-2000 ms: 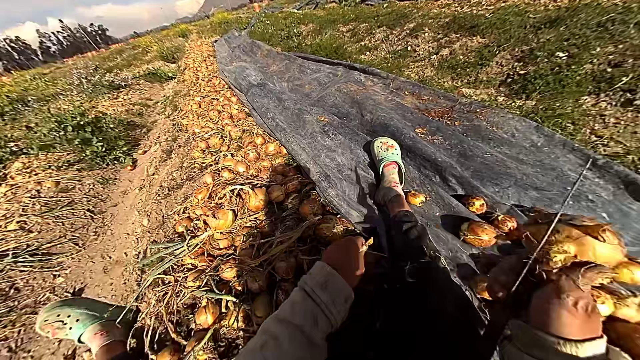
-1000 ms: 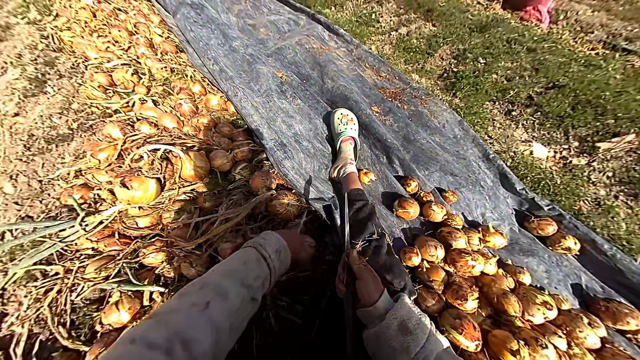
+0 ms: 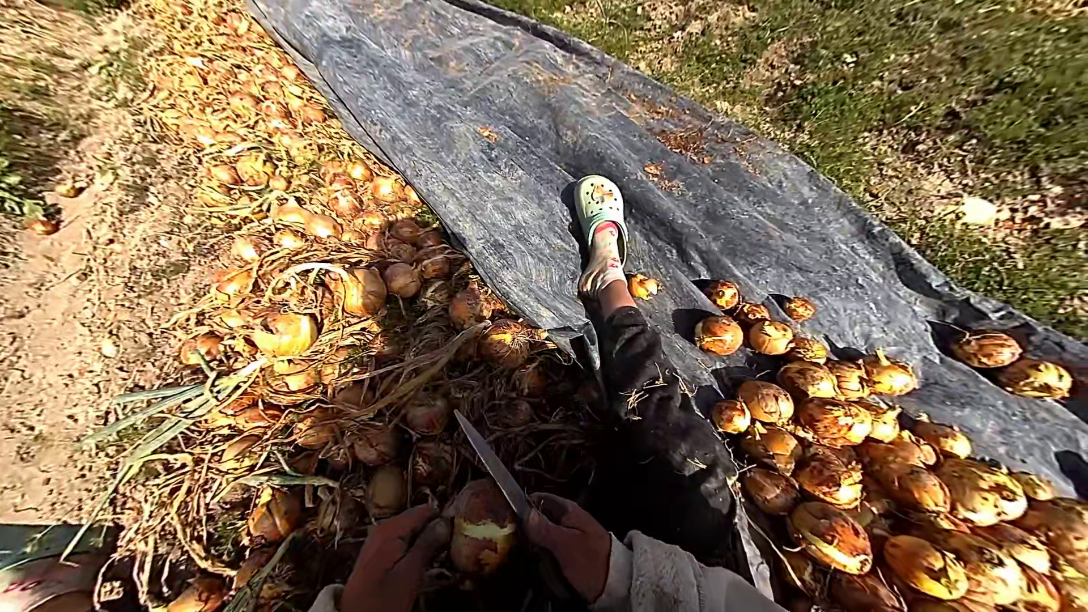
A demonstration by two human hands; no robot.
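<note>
At the bottom middle, my left hand (image 3: 395, 557) holds an onion (image 3: 481, 529) by its left side, low over the onion row. My right hand (image 3: 571, 544) is closed around a knife (image 3: 491, 463), whose blade points up and left beside the onion. Onions with dry leaves (image 3: 285, 334) lie in a long row to the left, partly in shadow near my hands. Trimmed onions (image 3: 837, 421) are heaped on a dark fabric sheet (image 3: 527, 127) to the right. The knife handle is mostly hidden in my right hand.
My leg in dark trousers stretches over the sheet's near edge, with a pale green clog (image 3: 600, 204) on the foot. Part of the other clog (image 3: 51, 544) shows at the bottom left. Bare soil (image 3: 59, 340) borders the row on the left; grass (image 3: 918, 93) borders the sheet on the right.
My right hand, at the onion heap two seconds ago, has come over to my left hand. An onion now shows between my hands. The view has tilted down.
</note>
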